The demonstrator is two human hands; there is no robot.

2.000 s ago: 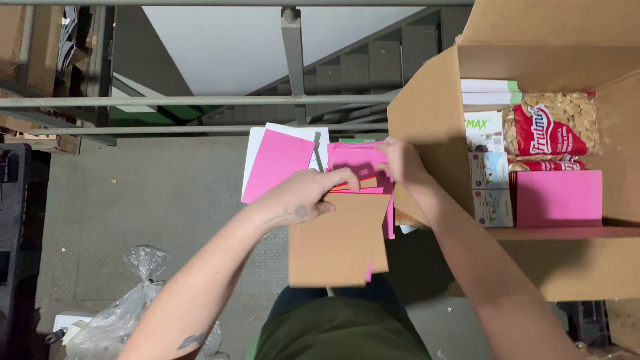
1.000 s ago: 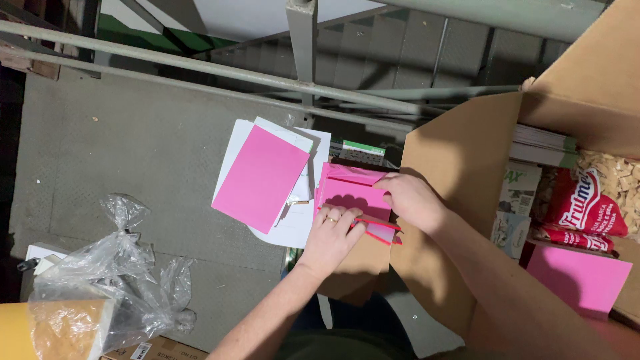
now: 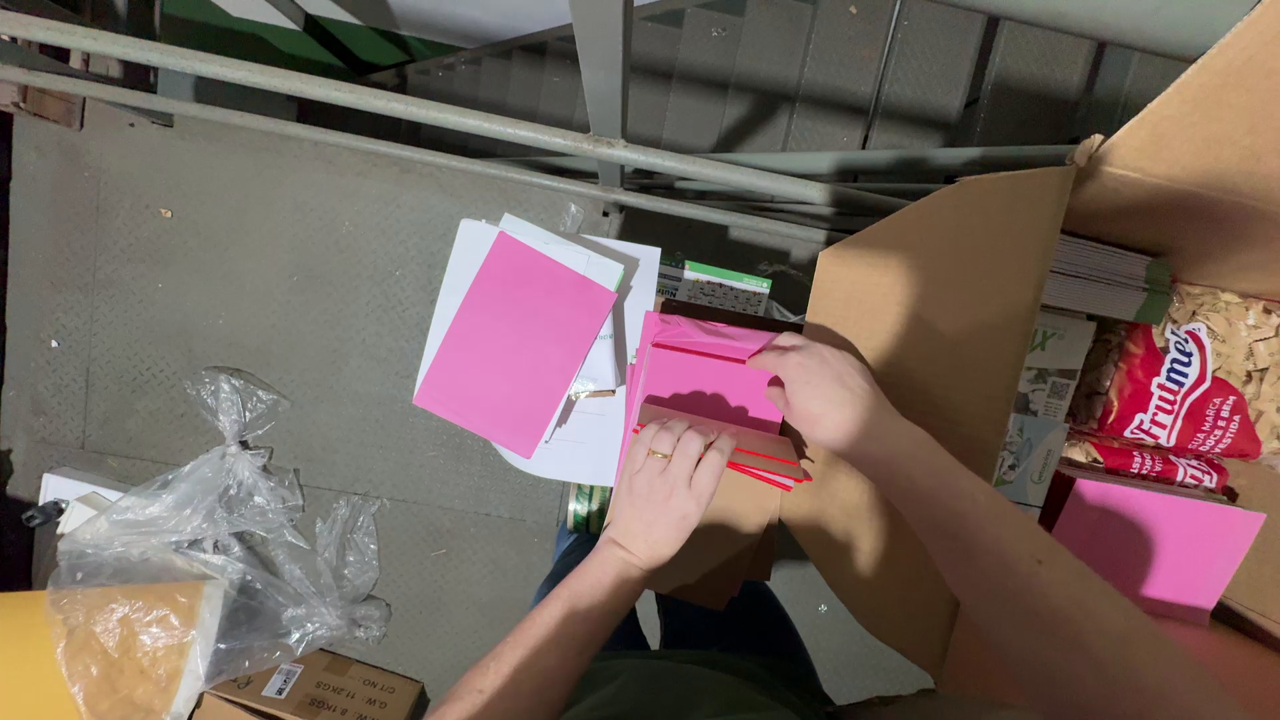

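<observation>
My left hand [image 3: 672, 485], a ring on one finger, presses its fingers on a small bundle of red-edged folded cards [image 3: 765, 458]. Under and beyond it lies a stack of pink cards or envelopes [image 3: 700, 385]. At the stack's far right edge my right hand [image 3: 828, 385] pinches the folded pink flap [image 3: 715, 337] between thumb and fingers. Brown card sheets [image 3: 720, 530] lie nearest my body, below the left hand. Left of the stack a flat pink sheet [image 3: 518, 345] rests on white papers [image 3: 455, 300].
An open cardboard box [image 3: 920, 270] at right holds red snack bags [image 3: 1185, 390], a pink card [image 3: 1155, 545] and booklets [image 3: 1105, 280]. A metal railing [image 3: 400, 115] crosses beyond. At lower left are clear plastic bags [image 3: 230, 520] and a closed carton [image 3: 330, 690].
My left hand has gone from gripping the brown cards to lying over the red-edged bundle. More of the pink stack shows between my hands. The view has turned and shifted.
</observation>
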